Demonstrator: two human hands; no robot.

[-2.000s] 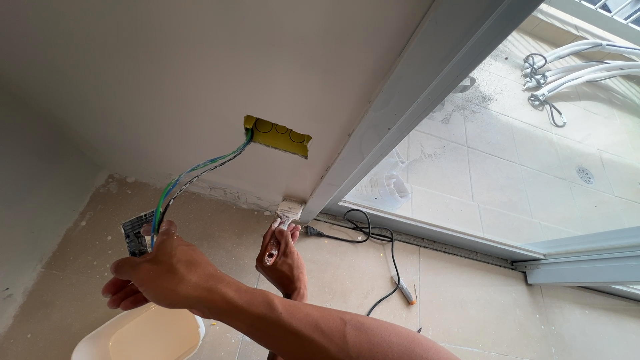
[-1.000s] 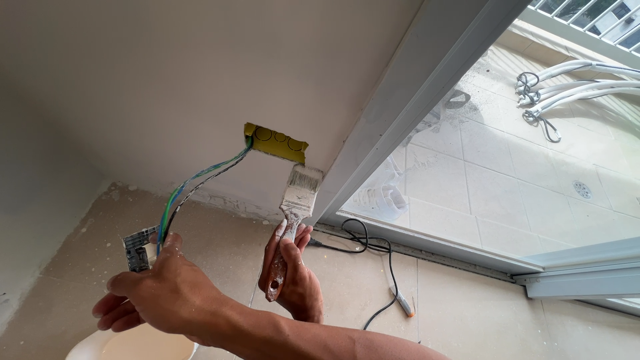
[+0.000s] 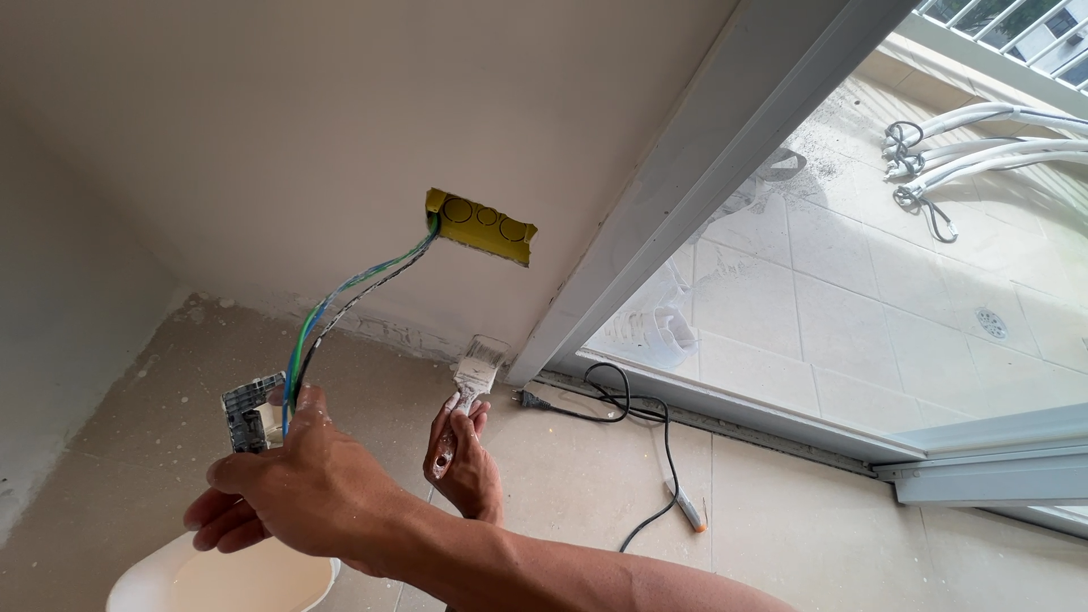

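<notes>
My right hand (image 3: pixel 297 484) reaches across from the right and grips a dark-backed electrical socket fitting (image 3: pixel 246 416). Blue, green and black wires (image 3: pixel 327 310) run from it up to the left end of a yellow recessed wall box (image 3: pixel 484 225). My left hand (image 3: pixel 466 459) holds a paintbrush (image 3: pixel 476 370) by its handle; this arm passes beneath the other forearm. The white-coated bristles point upward at the foot of the wall, near the door frame. A white tub of pale liquid (image 3: pixel 246 586) stands below my right hand, partly hidden by it.
A grey metal door frame (image 3: pixel 705 170) rises beside the wall. On the tiled floor lie a black cable with a plug (image 3: pixel 629 408) and a slim tool with an orange end (image 3: pixel 693 514). Beyond the glass are white-wrapped pipes (image 3: pixel 977 161) and a floor drain (image 3: pixel 991 323).
The brush has moved down from just below the yellow box to the base of the wall, near where it was two seconds ago. My right hand still holds the socket fitting.
</notes>
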